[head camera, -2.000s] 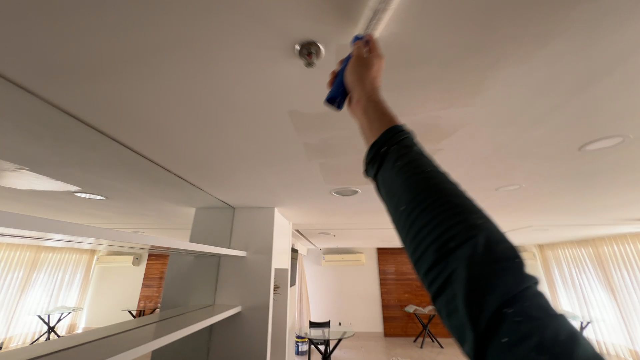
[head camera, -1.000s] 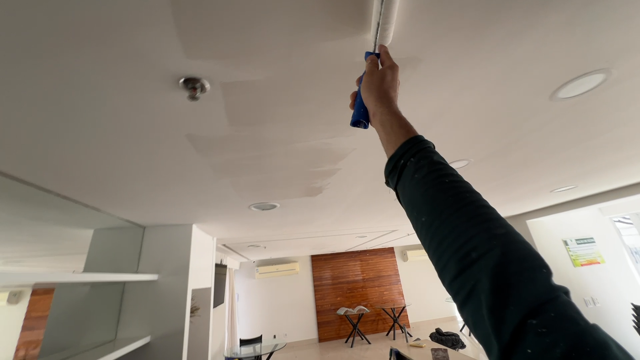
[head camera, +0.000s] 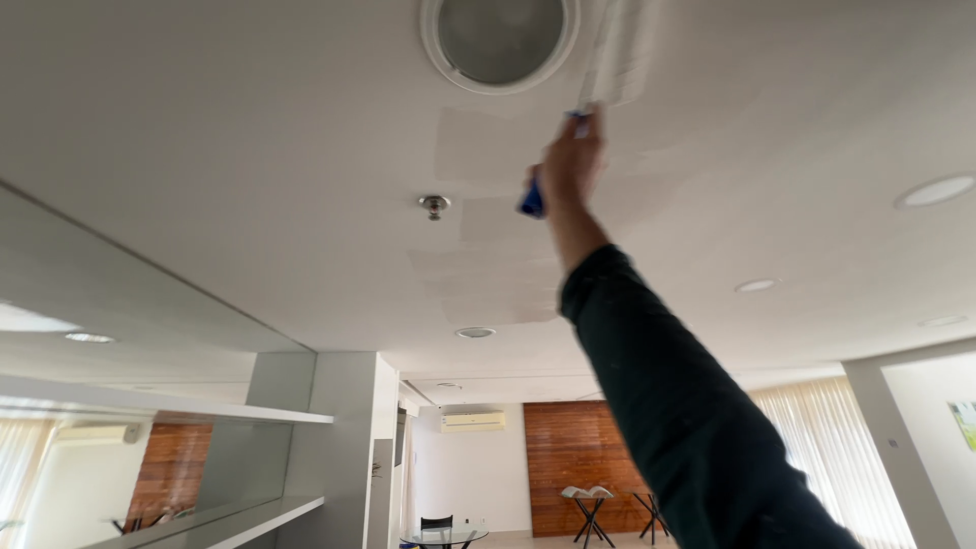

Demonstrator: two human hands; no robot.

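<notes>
My right hand (head camera: 573, 164), in a dark long sleeve, is raised and closed around the blue handle of a paint roller (head camera: 621, 57). The white roller sleeve is blurred and lies against the white ceiling (head camera: 305, 152), just right of a large round recessed light (head camera: 500, 38). Darker, damp-looking patches of paint (head camera: 488, 282) show on the ceiling left of my forearm. A metal fire sprinkler head (head camera: 435, 206) sticks down from the ceiling beside them. My left hand is out of view.
Smaller recessed lights (head camera: 936, 191) dot the ceiling. At left are a mirror (head camera: 152, 305) and white shelves (head camera: 267, 511). Farther off stand a glass table (head camera: 450, 536), a chair (head camera: 436, 523), an air conditioner (head camera: 473, 421), a wood-panelled wall (head camera: 560, 457) and curtains (head camera: 839, 450).
The view has swung, and the large recessed light now shows beside the roller. My right hand keeps its hold on the handle throughout, with the roller up at the ceiling.
</notes>
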